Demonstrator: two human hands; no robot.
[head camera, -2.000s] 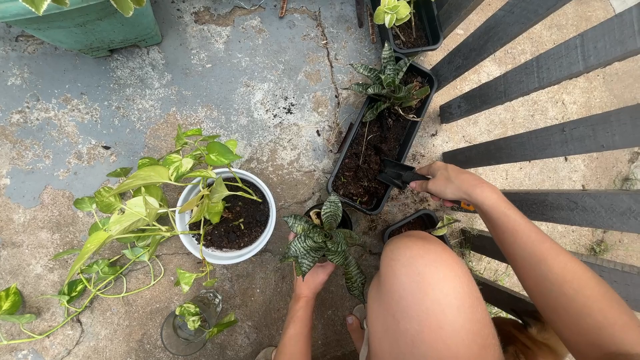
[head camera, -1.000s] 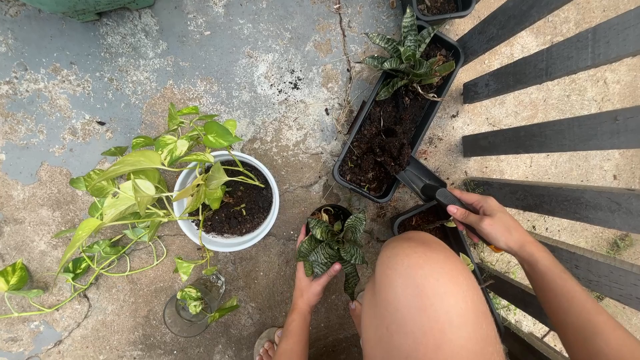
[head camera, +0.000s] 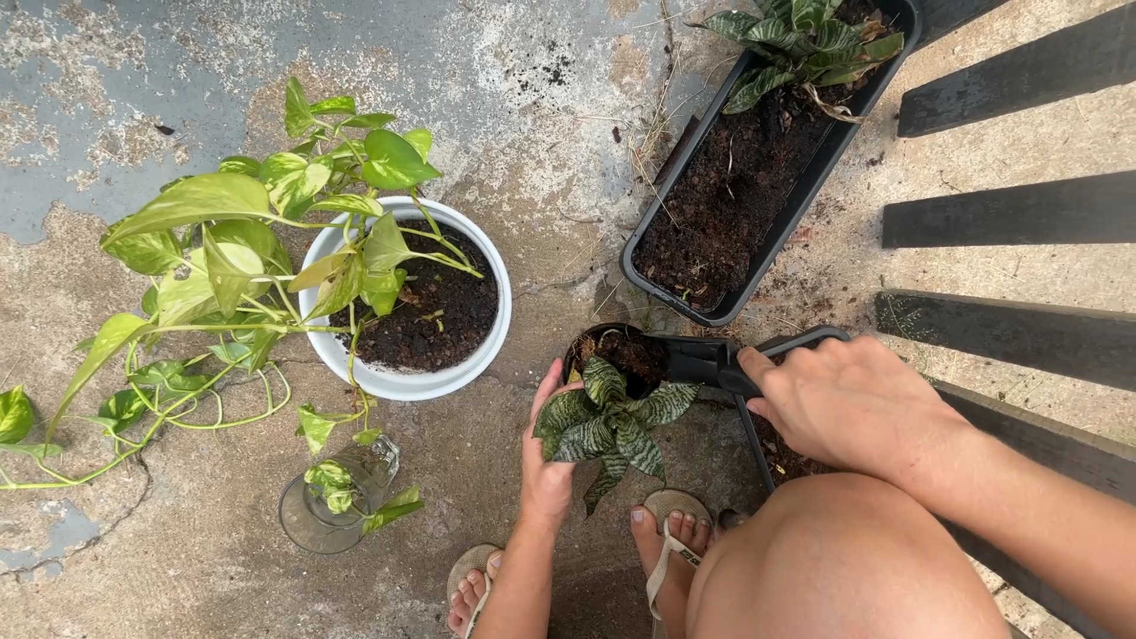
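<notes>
My left hand (head camera: 543, 457) holds a small dark pot (head camera: 583, 348) from its left side; a snake plant (head camera: 612, 422) with banded leaves leans out over the pot's near edge. My right hand (head camera: 830, 404) grips the handle of a black hand trowel (head camera: 697, 361). The trowel's blade reaches over the pot's right rim, with dark soil (head camera: 632, 352) at its tip. Above right, a long black planter (head camera: 635, 244) holds soil and another snake plant (head camera: 812, 49). A smaller black planter (head camera: 754, 435) with soil lies partly under my right hand and knee.
A white round pot (head camera: 497, 311) holds a trailing variegated pothos (head camera: 222, 266). Below it a clear glass (head camera: 311, 515) with a cutting is on the worn concrete floor (head camera: 417, 586). Dark fence slats (head camera: 1012, 213) stand along the right. My sandalled feet (head camera: 470, 586) are near the bottom.
The trowel in my right hand has moved left, from the long planter's soil to the small pot. My left hand still holds that pot.
</notes>
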